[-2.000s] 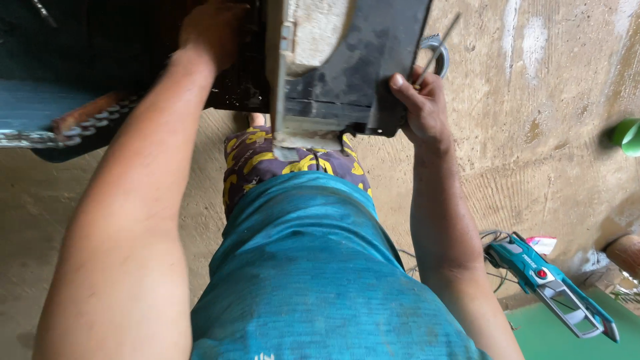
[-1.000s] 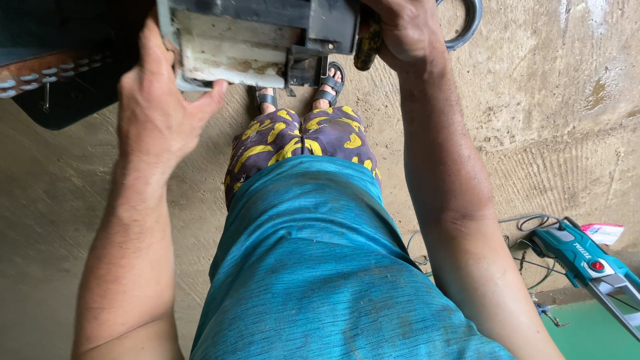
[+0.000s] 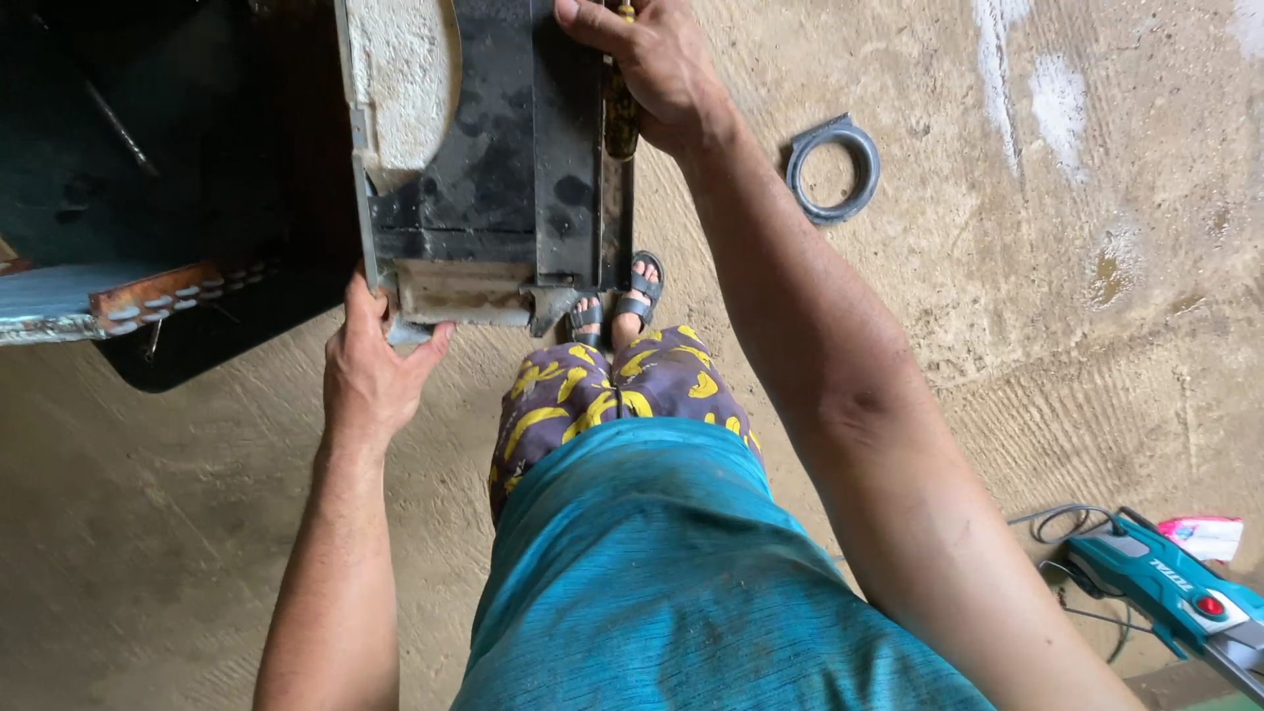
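Note:
A black plastic housing (image 3: 484, 148) with dirty white foam and a metal edge is held up in front of me, at the top of the view. My left hand (image 3: 375, 360) grips its lower left corner, with thumb and fingers on either side. At its upper right edge is my right hand (image 3: 657, 69), its thumb on the black plastic. A screwdriver with a dark and yellow handle (image 3: 621, 114) is held in that same hand, against the side of the housing. The fingertips behind the housing are hidden.
At the left stands a dark unit with a finned coil (image 3: 59, 296) and rusty end plate (image 3: 148, 291). A grey ring-shaped part (image 3: 834, 170) lies on the concrete floor (image 3: 1066, 276). A teal Total pressure washer (image 3: 1155, 583) with a cable is at the lower right, beside a pink and white packet (image 3: 1203, 536).
The housing's broad black face with the foam shows again, as two seconds ago; one second ago it was turned differently. My left hand has moved from farther up the housing to its lower corner.

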